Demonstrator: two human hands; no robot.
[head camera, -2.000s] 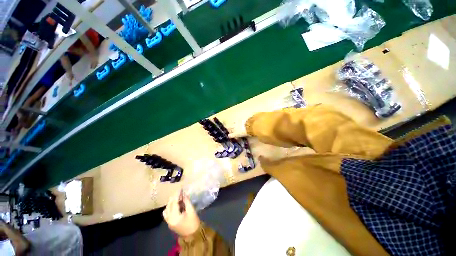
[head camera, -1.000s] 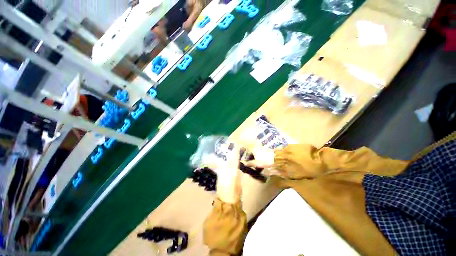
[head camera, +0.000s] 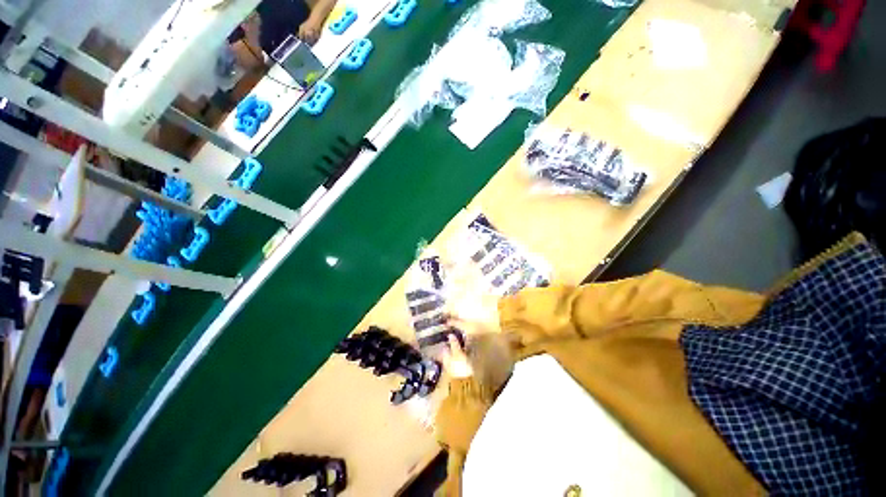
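A bagged part (head camera: 427, 313), striped grey under clear film, lies on the tan bench. My left hand (head camera: 459, 361) is at its near end and grips it. My right hand (head camera: 481, 325) is beside it, blurred and partly washed out; its fingers cannot be made out. Another bagged part (head camera: 507, 262) lies just beyond my right hand, next to my sleeve. A nested pile of loose black pronged parts (head camera: 387, 357) lies left of my left hand. A second pile (head camera: 296, 471) is at the bottom left.
A large clear bag of parts (head camera: 588, 167) lies farther up the bench (head camera: 670, 107). Crumpled clear bags (head camera: 486, 63) and a white sheet (head camera: 479, 123) lie on the green belt (head camera: 321, 291). Blue parts (head camera: 165, 218) line the far side. A black sack (head camera: 845, 180) is at right.
My left hand has drawn back towards me from the belt edge. The bag around its part now lies flat rather than billowing over the belt. The view has shifted slightly.
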